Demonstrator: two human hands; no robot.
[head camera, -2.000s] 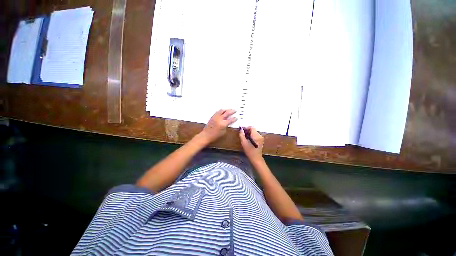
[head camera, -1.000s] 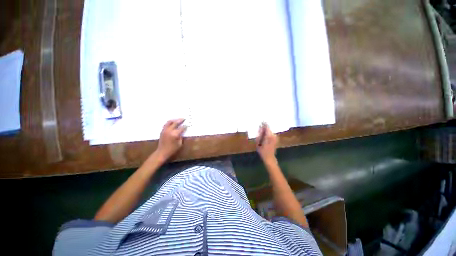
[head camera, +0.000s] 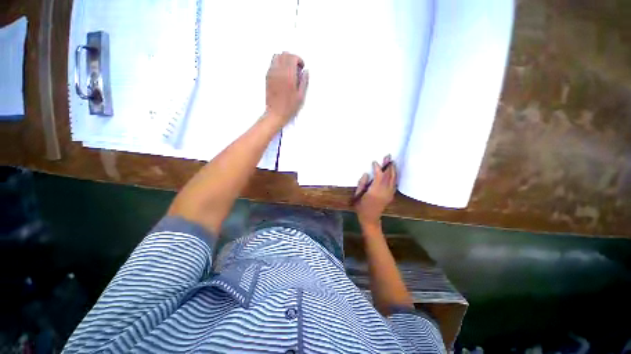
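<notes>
Wide white marker paper (head camera: 353, 117) lies across the table, with a raised or rolled fold at its right side. My left hand (head camera: 285, 88) is on the paper near a dark printed line, its fingers curled; a small dark patch shows at the fingertips, and I cannot tell whether it is something held. My right hand (head camera: 378, 190) is at the paper's near edge by the fold and holds a slim dark pen (head camera: 367, 187). A grey metal weight with a loop handle (head camera: 99, 73) lies on the paper's left part.
The brown table (head camera: 553, 138) has its near edge in front of me. A metal strip (head camera: 48, 83) crosses it at the left. White sheets with a blue edge (head camera: 12, 72) are cut off at the far left. A cardboard box (head camera: 450, 319) stands below, right.
My left hand has moved forward from the near edge onto the paper. My right hand with the pen is now beside the fold. The left part of the paper now shows a crease. The view has shifted.
</notes>
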